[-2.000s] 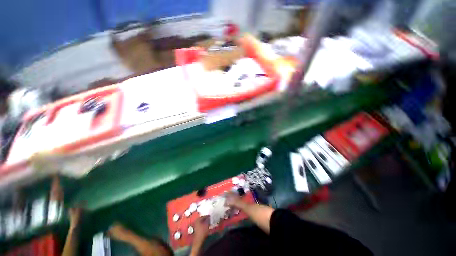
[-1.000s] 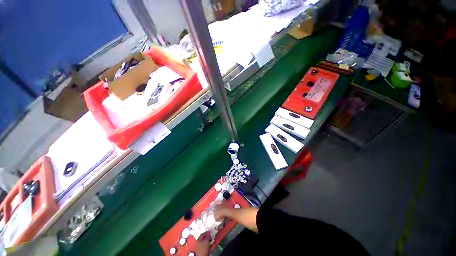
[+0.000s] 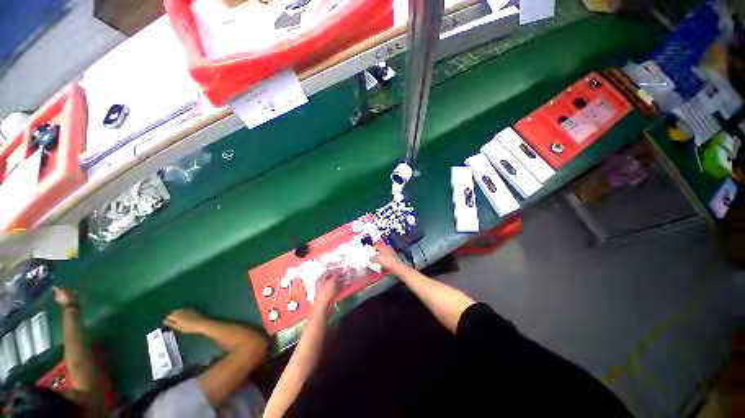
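Observation:
The red foam tray point(image 3: 282, 273) lies on the green bench in front of me, with small round white parts point(image 3: 274, 314) at its left end. A crumpled whitish pile of small clear bags point(image 3: 314, 273) covers its middle. My left hand point(image 3: 328, 286) is at the pile's lower edge. My right hand point(image 3: 385, 256) is at its right end, by a small dark part. Whether either hand holds anything is too small to tell. A loose cluster of small parts point(image 3: 395, 219) lies beyond the tray's right end.
Long white boxes point(image 3: 466, 200) stand at right, before a second red foam tray point(image 3: 572, 118). A metal post point(image 3: 418, 90) rises behind a white roll point(image 3: 401, 173). The raised shelf holds a red bin point(image 3: 294, 57). A neighbour's arms point(image 3: 208, 326) and a white box point(image 3: 164, 353) are at left.
The view has swung, so the tray and bench sit higher and the neighbour at left is back in view. Both my hands remain at the whitish pile.

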